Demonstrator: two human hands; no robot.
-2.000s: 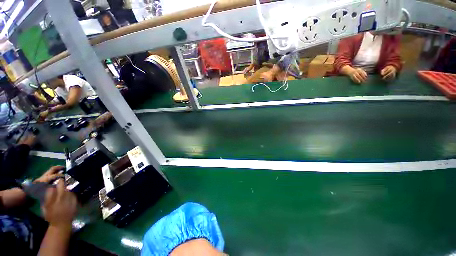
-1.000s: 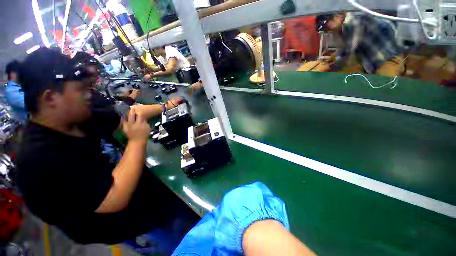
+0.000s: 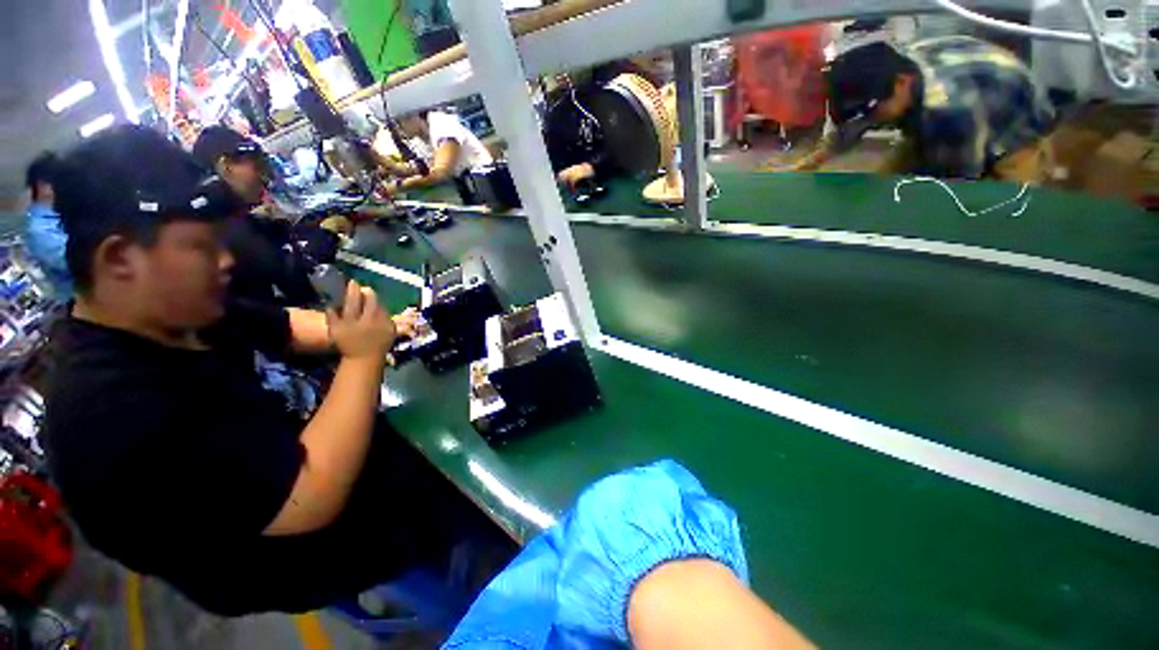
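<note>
Two open black units with pale tops stand on the green line left of my sleeve in the head view: the nearer unit [image 3: 540,387] and the farther unit [image 3: 460,318] just behind it. A blue sleeve cover [image 3: 642,527] reaches up from the bottom edge, with a bare part of my arm [image 3: 705,610] coming out of its elastic cuff. It looks like my left arm. The hand beyond it is cut off by the bottom edge, so what it does is hidden. My right hand is out of the picture. My arm does not touch the units.
A neighbour in black [image 3: 191,381] sits at the left, holding up a dark part [image 3: 333,285]. A grey upright [image 3: 521,152] stands behind the units. A fan [image 3: 636,127], a white cable [image 3: 966,198] and a person in a checked shirt [image 3: 979,108] are across the line.
The view has turned left, bringing the neighbour in black into sight. The arm reaching past the farther unit has drawn back. The person in the checked shirt now shows a capped head. My sleeve has barely moved lately.
</note>
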